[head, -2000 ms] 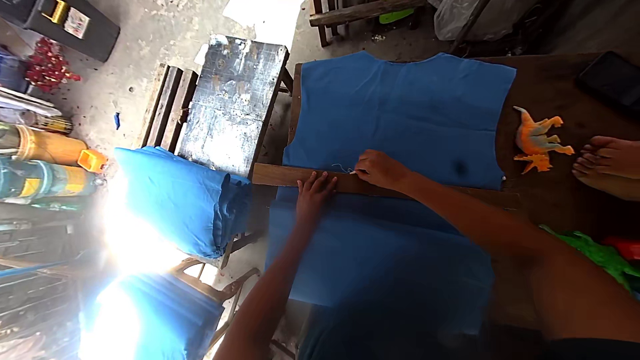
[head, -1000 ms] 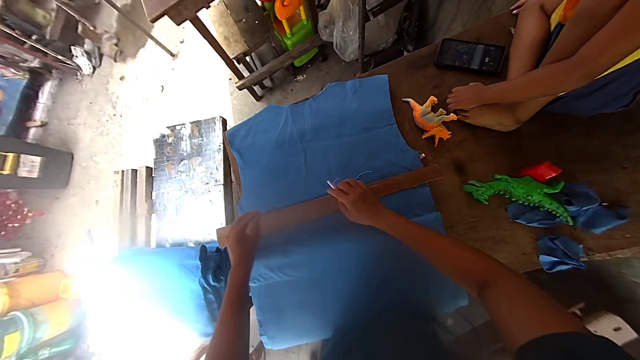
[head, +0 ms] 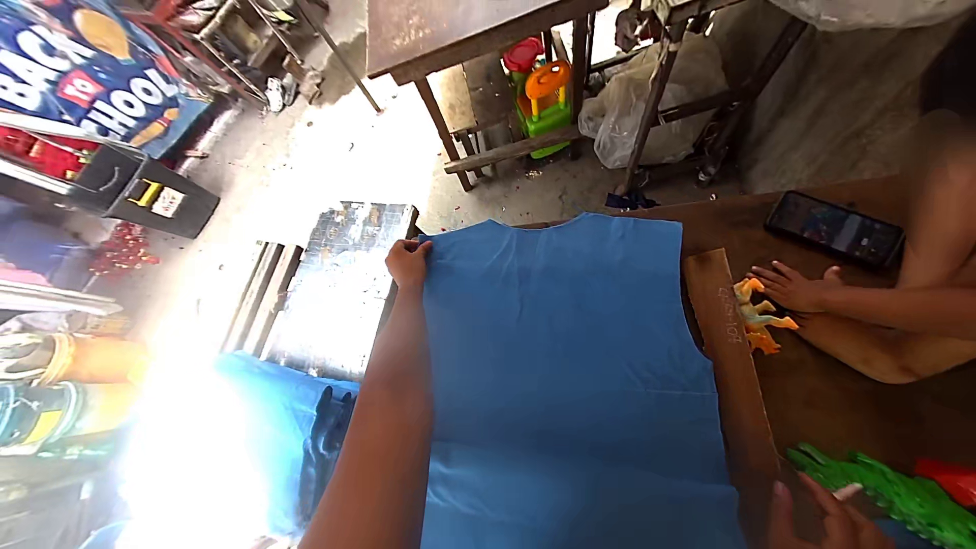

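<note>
A blue cut fabric piece [head: 564, 343] with a curved neck edge lies spread over the dark wooden table. My left hand [head: 409, 261] pinches its upper left corner. At the bottom right, my right hand [head: 823, 518], partly cut off by the frame, holds a small white piece, perhaps chalk, between its fingers. Beside the fabric's right edge lies a flat wooden board [head: 732, 358] bearing handwriting, its lower end close to my right hand. An orange toy dinosaur [head: 757, 316] touches or nearly touches the board's right side.
Another person's hand [head: 793, 288] rests by the toy, near their bare leg. A phone [head: 835, 229] lies above it. A green toy crocodile [head: 892, 488] and a red object [head: 949, 480] are at the lower right. More blue cloth [head: 267, 427] hangs left, below a worn bench [head: 343, 290].
The board has moved from across the fabric to its right side. My left hand has left the board and now grips the fabric's upper corner. My right hand has moved right, off the fabric.
</note>
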